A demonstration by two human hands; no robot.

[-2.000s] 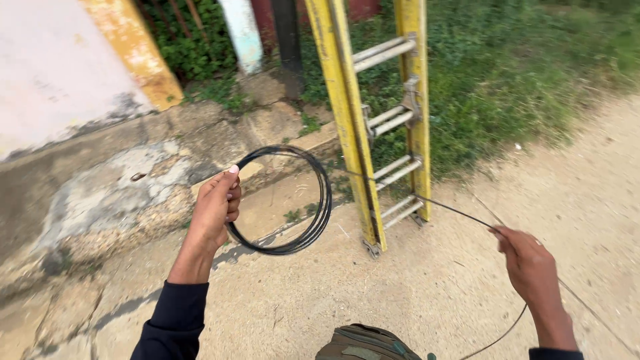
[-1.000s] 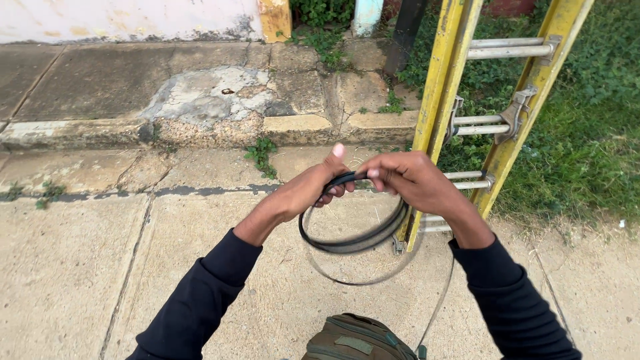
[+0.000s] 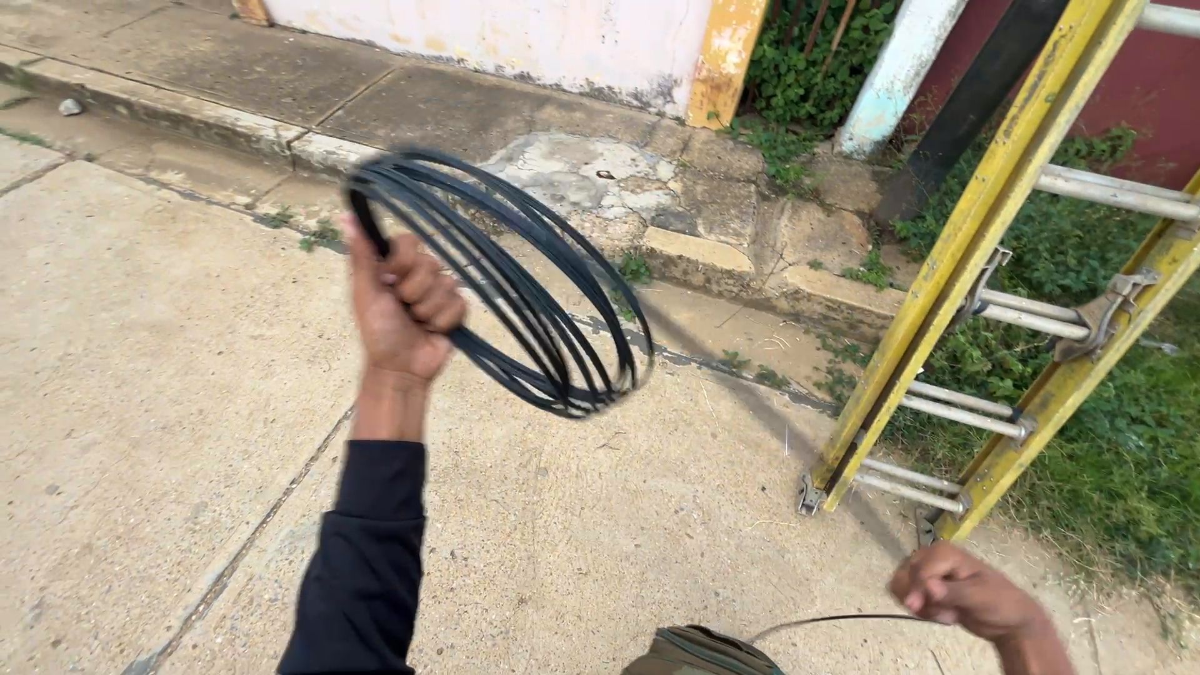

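Observation:
My left hand (image 3: 403, 305) is closed around one side of a coil of black cable (image 3: 553, 309), whose several loops fan out to the right, slightly blurred. At the lower right, my right hand (image 3: 966, 591) is curled on a thin dark strand of cable (image 3: 853, 618), which runs left from it toward a dark green bag (image 3: 703, 652) at the bottom edge. Whether this strand joins the coil cannot be seen. The right hand is just below the foot of the ladder in the view and well apart from the coil.
A yellow extension ladder (image 3: 984, 234) stands on the right, its feet on the concrete pavement (image 3: 581, 525). Behind lie a raised curb (image 3: 253, 131), a cracked sidewalk and a pale wall (image 3: 525, 37). A dark post (image 3: 975, 103) and grass (image 3: 1116, 469) are beyond the ladder.
One second ago both hands were together at the coil; now my right hand is far off to the lower right, and the coil is raised and tilted in my left. The view has turned.

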